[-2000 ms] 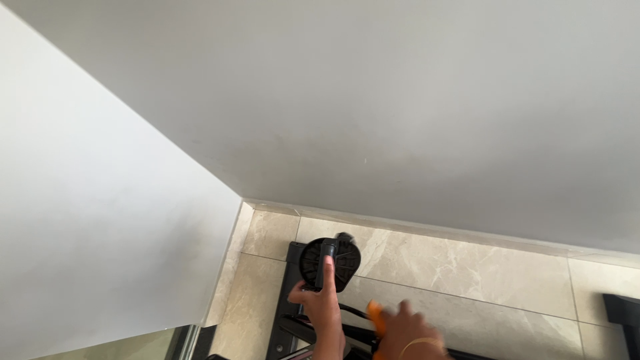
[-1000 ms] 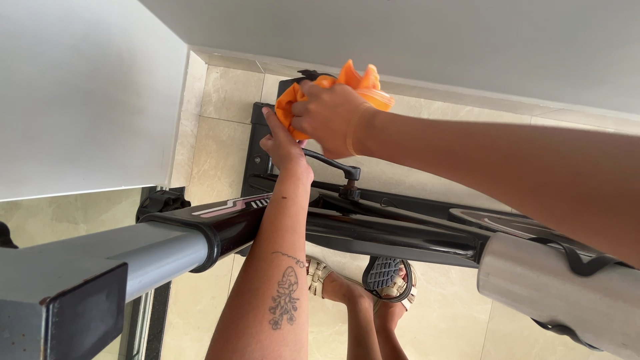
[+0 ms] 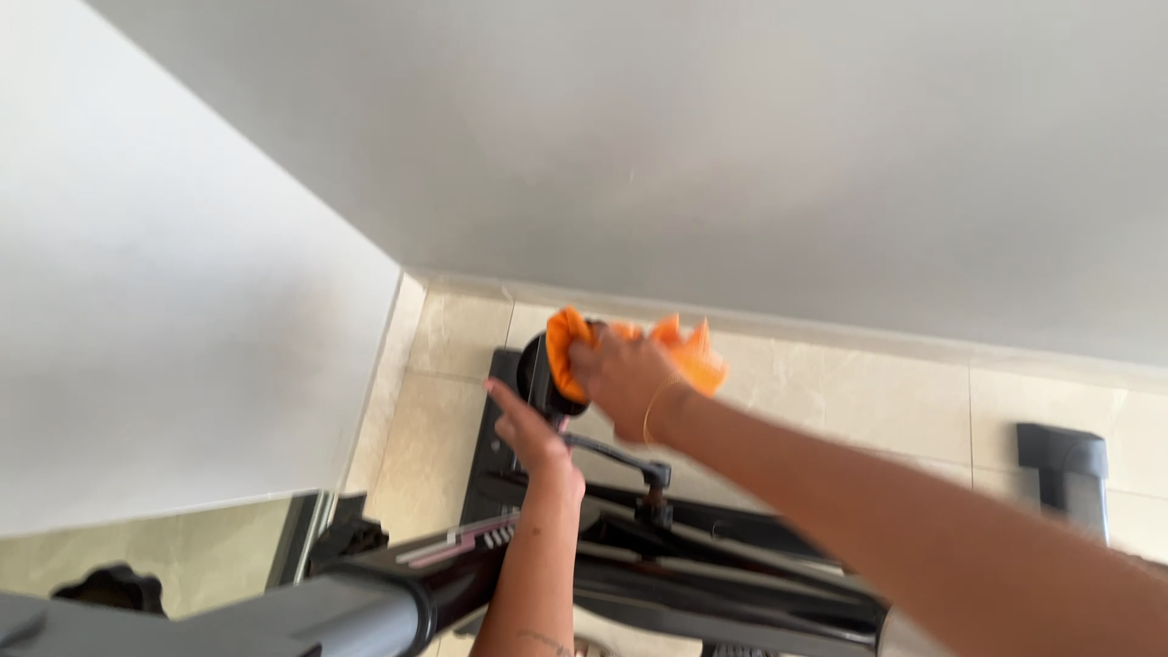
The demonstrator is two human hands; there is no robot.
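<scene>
My right hand point(image 3: 630, 379) grips an orange cloth point(image 3: 568, 356) and presses it on a round black part point(image 3: 538, 374), seemingly a pedal, of a black exercise bike. The loose end of the cloth sticks out to the right of my fingers. At the near side of that part is my left hand point(image 3: 531, 433), its index finger stretched out along the left; whether it grips the part cannot be told. A curved black crank arm point(image 3: 607, 449) runs from there to a joint on the bike's frame point(image 3: 730, 584).
A grey wall point(image 3: 730, 164) and a white panel point(image 3: 164, 274) meet beyond my hands. Beige floor tiles point(image 3: 876, 401) lie below. A grey post point(image 3: 301, 602) with black knobs point(image 3: 347, 538) stands at the lower left, and a black foot point(image 3: 1063, 452) at the right.
Two seconds ago my left hand held the round black part up, with my right hand apart from it. The orange cloth has since come onto that part. The view has swung down and back up.
</scene>
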